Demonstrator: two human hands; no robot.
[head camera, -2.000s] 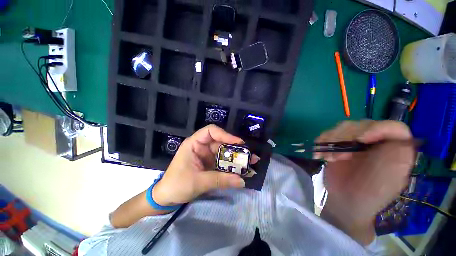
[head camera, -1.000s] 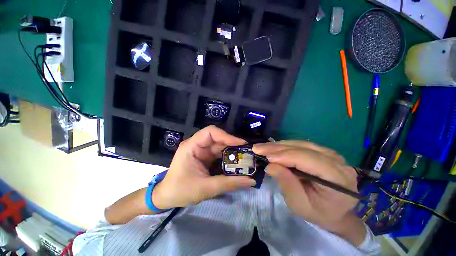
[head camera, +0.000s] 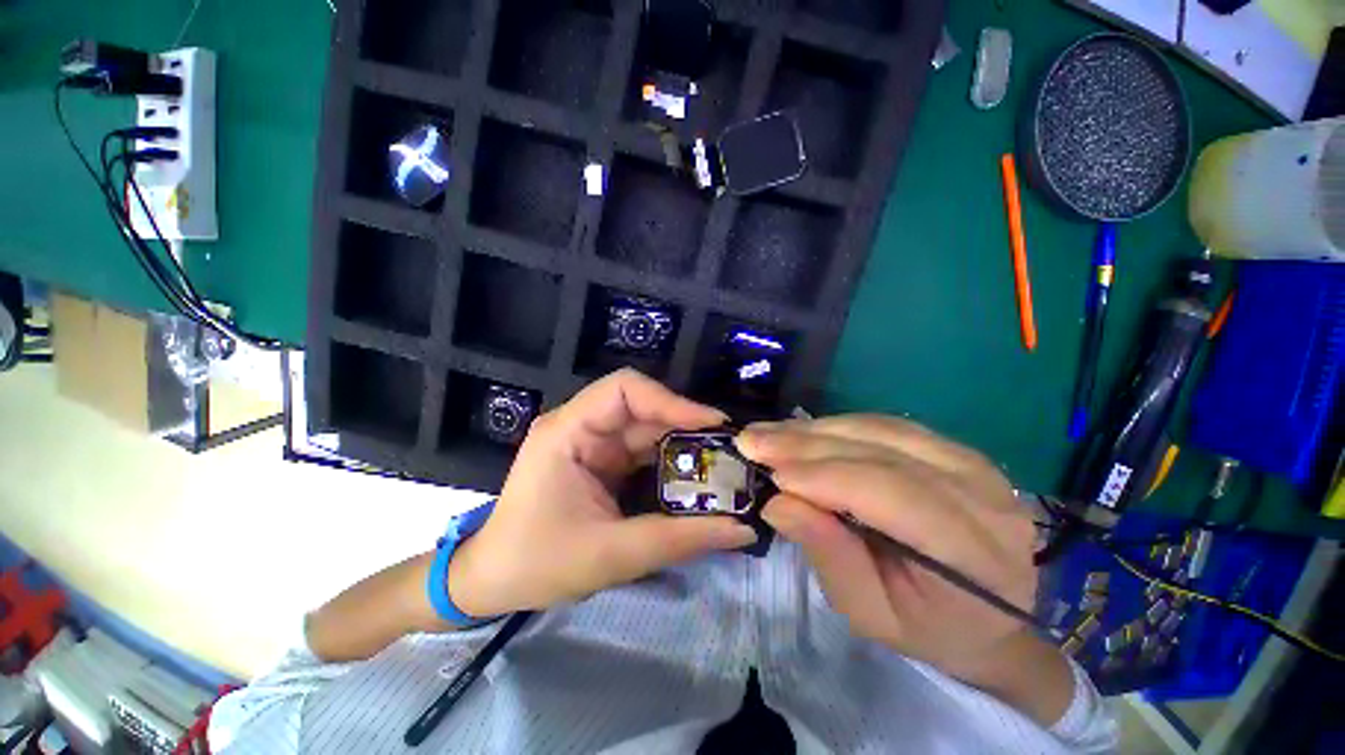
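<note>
My left hand (head camera: 575, 494) holds an open smartwatch case (head camera: 705, 475) between thumb and fingers, its open side up, showing gold, white and silver parts. My right hand (head camera: 900, 531) grips long dark tweezers (head camera: 944, 568). Their tips are hidden by my right fingers at the right side of the case, so contact with the inner parts cannot be told. A dark piece shows just below the case, between my hands.
The black foam tray (head camera: 509, 304) holds dark watch modules and thin screens. Right of it are an orange stick (head camera: 1019, 251), a blue pen-like rod (head camera: 1095, 332), a speckled round dish (head camera: 1108, 126), a black cylindrical tool (head camera: 1151, 398) and a blue parts bin (head camera: 1224, 634). A power strip (head camera: 186, 148) stands left.
My right hand with the tweezers has come in from the right to the case and stays there. My left hand keeps its hold on the case.
</note>
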